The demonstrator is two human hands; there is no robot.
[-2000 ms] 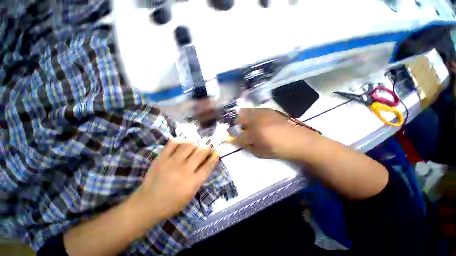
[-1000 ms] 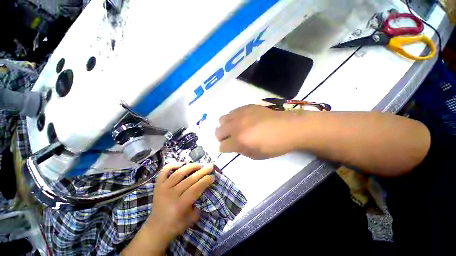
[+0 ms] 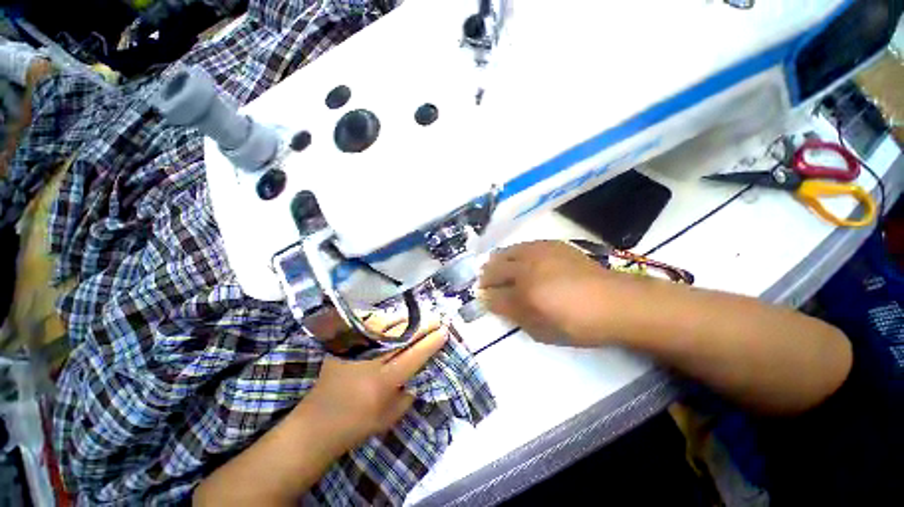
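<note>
Plaid fabric [image 3: 238,381] in dark, white and brown checks lies left of and under the white sewing machine [image 3: 555,109] with a blue stripe. My left hand [image 3: 382,371] lies on the fabric beside the needle area, fingers pointing under the machine head, partly behind the chrome loop [image 3: 322,292]. My right hand [image 3: 540,287] is right of the needle area, fingers bent near small metal parts [image 3: 466,297]. Its fingertips are partly hidden, and I cannot tell whether it holds anything. A fabric corner hangs toward the table edge below the needle.
Thread snips [image 3: 649,264] lie just behind my right wrist. Scissors [image 3: 793,178] with red and yellow handles lie farther right. A black flat rectangle [image 3: 620,208] lies under the machine arm. The worn grey table edge [image 3: 595,411] runs along the front. A grey post [image 3: 223,124] stands on the head.
The view has shifted, with more fabric showing at the left. My left fingers now reach farther under the machine head. My right hand stays beside the needle area.
</note>
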